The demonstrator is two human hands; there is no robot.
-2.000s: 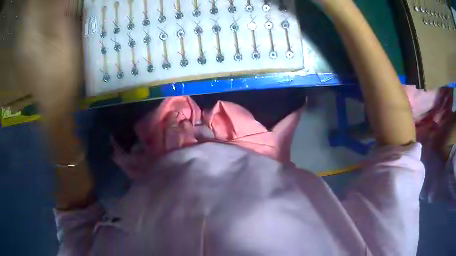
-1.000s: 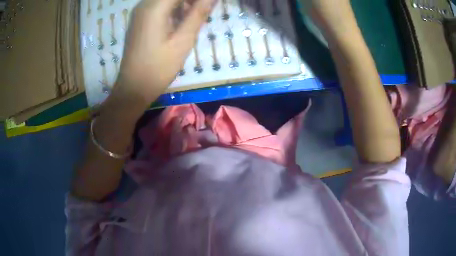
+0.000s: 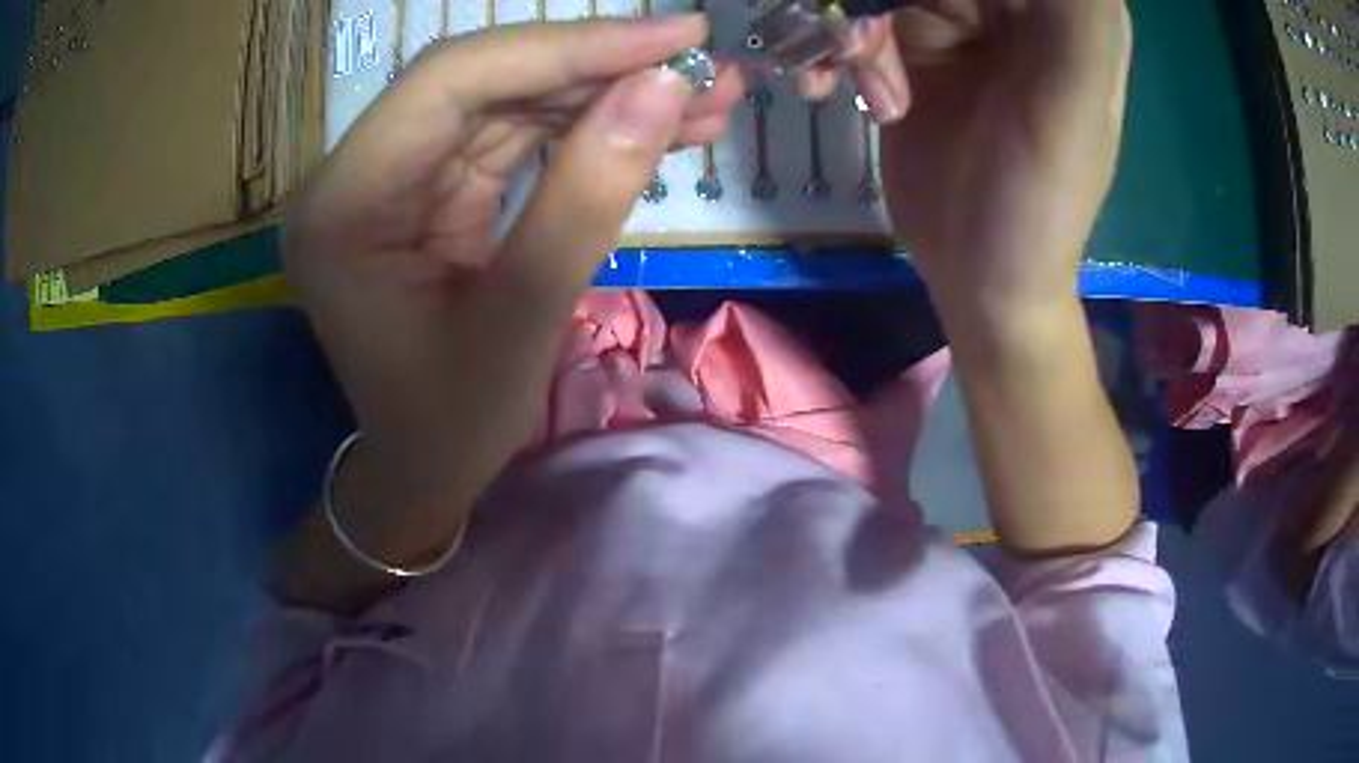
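My left hand (image 3: pixel 477 194) pinches a small round silvery metal piece (image 3: pixel 693 67) between thumb and forefinger, above the white board. My right hand (image 3: pixel 999 149) is curled around a handheld tool (image 3: pixel 805 36) with a shiny metal tip, close to the right of the piece. Most of the tool is hidden by the fingers and the top edge. The white holding board (image 3: pixel 671 219) lies below my hands, with rows of stemmed pieces (image 3: pixel 762 146). My left hand covers much of its left part.
Stacked brown cardboard sheets (image 3: pixel 127 134) lie at the left. A neighbour's cardboard carrier (image 3: pixel 1326 179) with small silvery discs is at the far right. Blue tape (image 3: pixel 745 270) edges the green bench top (image 3: pixel 1192 164). Another person's pink sleeve (image 3: pixel 1267 388) shows at right.
Both hands have come together over the board. My left hand, blurred at far left and then over the board, now pinches the metal piece. The tool tip has come into view.
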